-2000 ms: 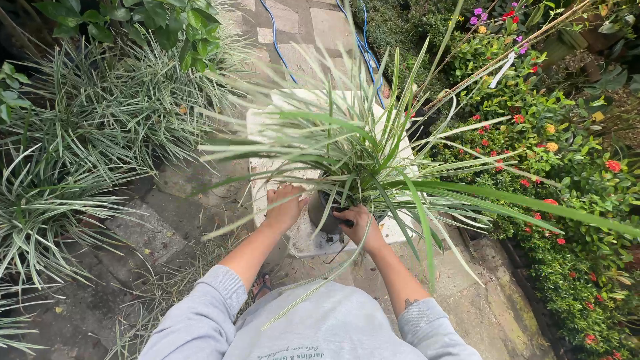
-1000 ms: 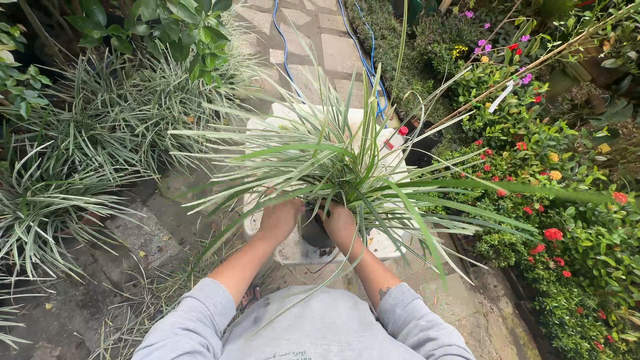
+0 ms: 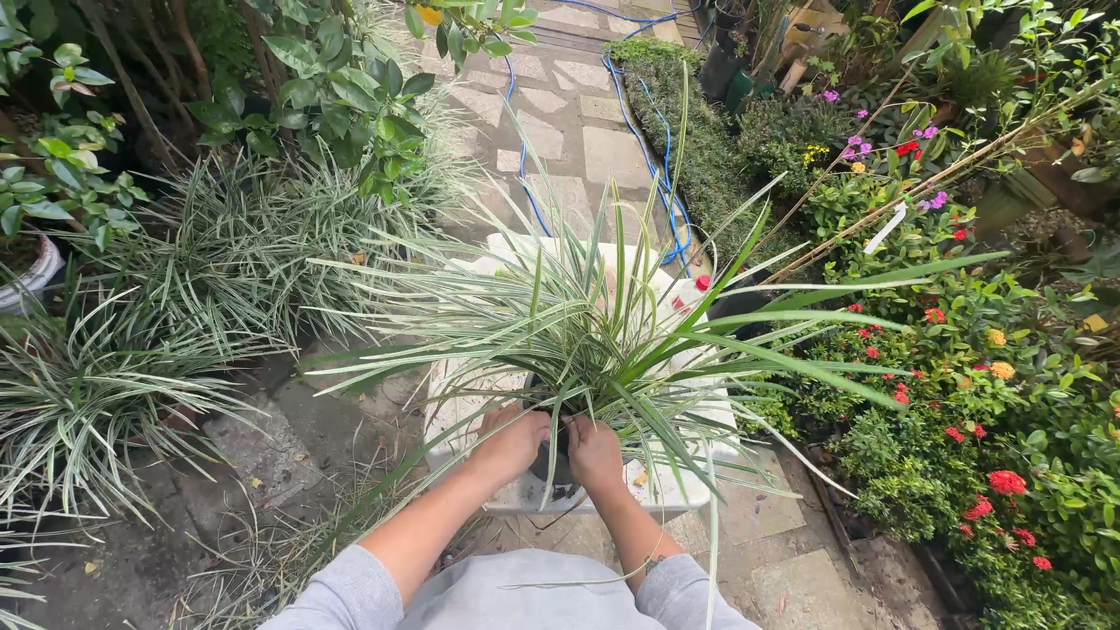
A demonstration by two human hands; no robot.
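Observation:
A bushy plant with long, narrow, white-edged leaves [image 3: 604,350] stands in a dark plastic pot [image 3: 553,468] on a white plastic table [image 3: 682,494]. My left hand [image 3: 510,442] is at the near left of the pot's rim, fingers curled in at the base of the leaves. Close beside it, my right hand [image 3: 595,451] has its fingertips pinched together at the same rim. Leaves and the hands themselves hide what the fingertips touch, so what each one grips cannot be told.
Similar striped plants [image 3: 79,394] crowd the left side. A blue hose [image 3: 669,197] lies on the stone path [image 3: 612,157] beyond the table. Red flowers [image 3: 1006,483] and shrubs line the right. A long dry stem [image 3: 945,175] slants in there, and a red cap [image 3: 703,283] is on the table.
Both hands have come closer together at the near rim of the pot since two seconds ago. The view has tilted up somewhat, showing more of the path.

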